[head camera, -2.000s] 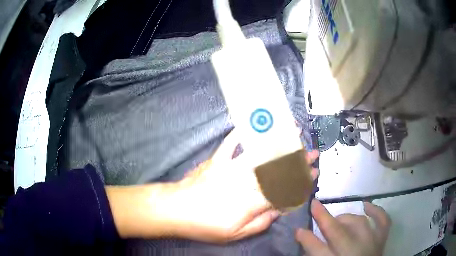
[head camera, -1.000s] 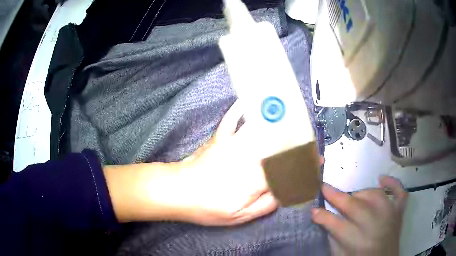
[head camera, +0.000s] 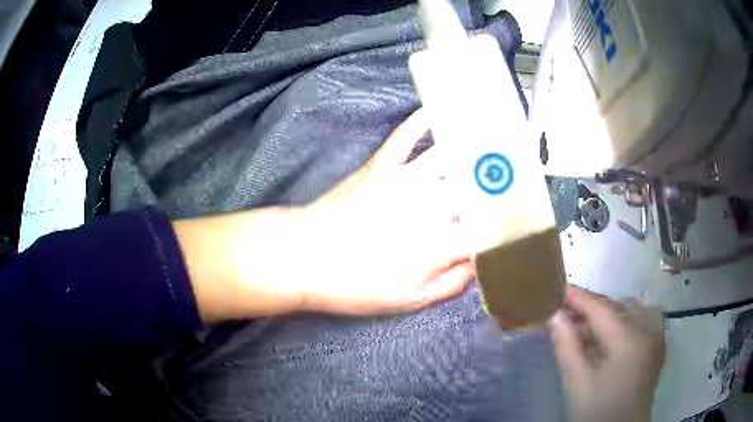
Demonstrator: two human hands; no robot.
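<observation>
A grey denim panel (head camera: pixel 272 140), wrong side up and wrinkled, covers the middle of the view. My left hand (head camera: pixel 371 231) lies flat on it; its fingertips are hidden behind the lamp. My right hand (head camera: pixel 611 346) is at the panel's right edge, with thumb and index finger close together there, partly behind the lamp tip; whether they pinch the cloth cannot be made out. The cream lamp (head camera: pixel 495 140) with a blue ring and brown tip hangs before my hands. The white sewing machine head (head camera: pixel 660 82) is at the right; the needle area is hidden.
Black cloth with double pale stitching (head camera: pixel 235 33) lies at the far side. The white table's curved edge (head camera: pixel 58 140) runs along the left. A metal plate with a round part (head camera: pixel 593 213) and a bent metal guard (head camera: pixel 673 222) sit below the machine head.
The lamp and machine head appear further right in the view. My left hand has moved slightly up and right. My right thumb and index finger have closed together at the panel edge.
</observation>
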